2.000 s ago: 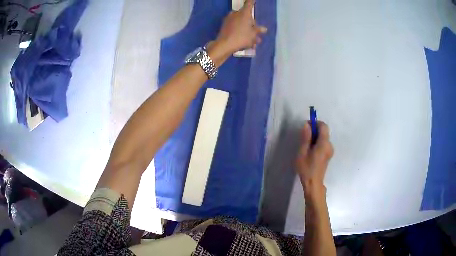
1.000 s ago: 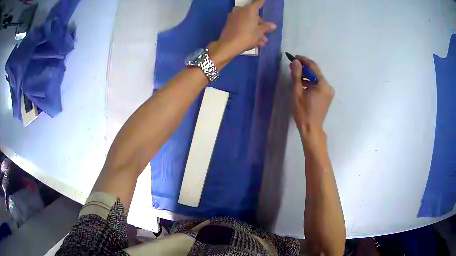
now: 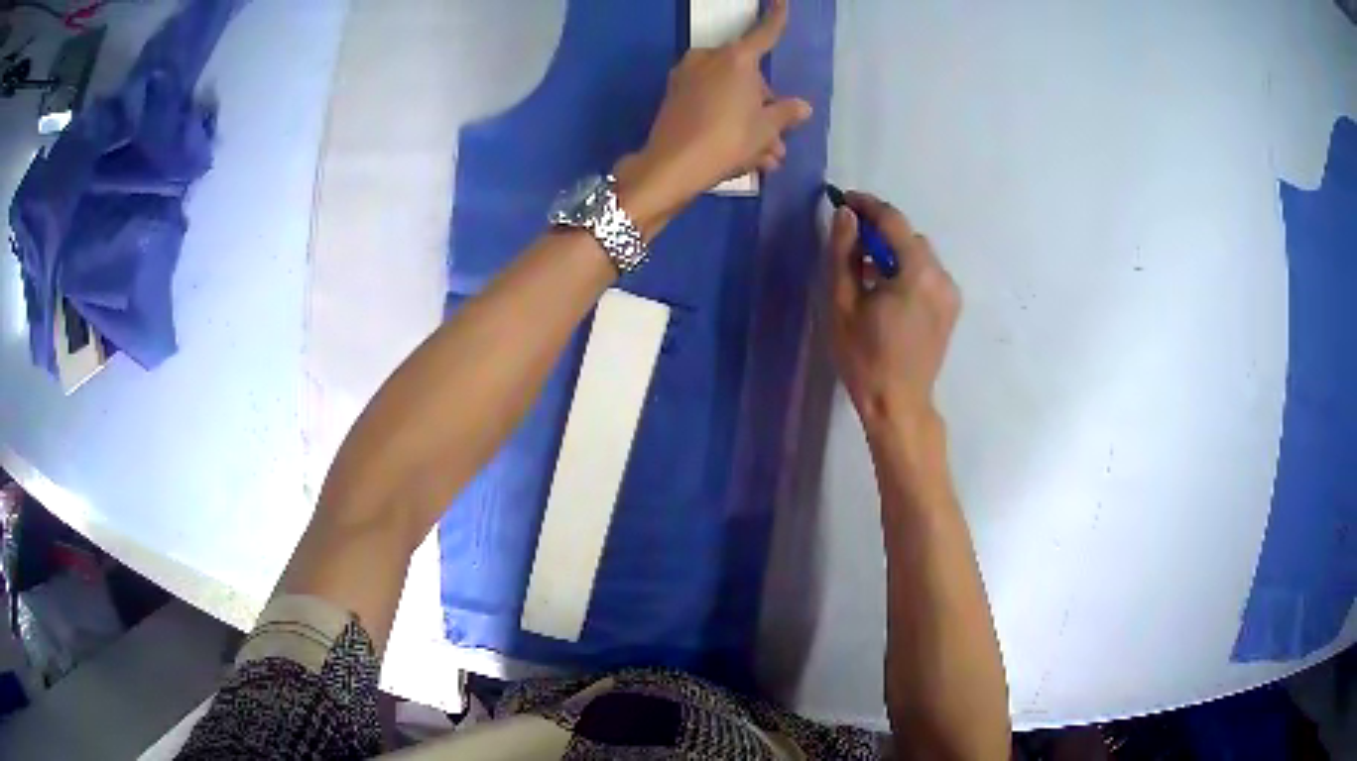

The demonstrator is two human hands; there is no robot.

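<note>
A blue garment panel (image 3: 506,238) lies flat on pale pattern paper (image 3: 372,223). A see-through, purplish ruler (image 3: 777,283) lies lengthwise along the panel's right edge. My left hand (image 3: 722,112) is spread over the upper cream weight (image 3: 723,21) with fingertips towards the ruler; it grips nothing, and any pressing cannot be judged. A second cream weight (image 3: 595,468) lies slantwise on the cloth below. My right hand (image 3: 897,312) holds a dark blue pen (image 3: 878,245), its tip at the ruler's right edge; contact with the paper cannot be told.
Crumpled blue cloth (image 3: 112,223) lies at the left, with a cream bar (image 3: 78,357) partly under it. A second blue panel (image 3: 1317,416) lies at the far right. The white table's curved front edge (image 3: 149,550) runs below, near my body.
My right hand has moved up and left with the pen, from the bare paper to the ruler's edge. My left hand has stayed near the upper weight. The view has shifted slightly.
</note>
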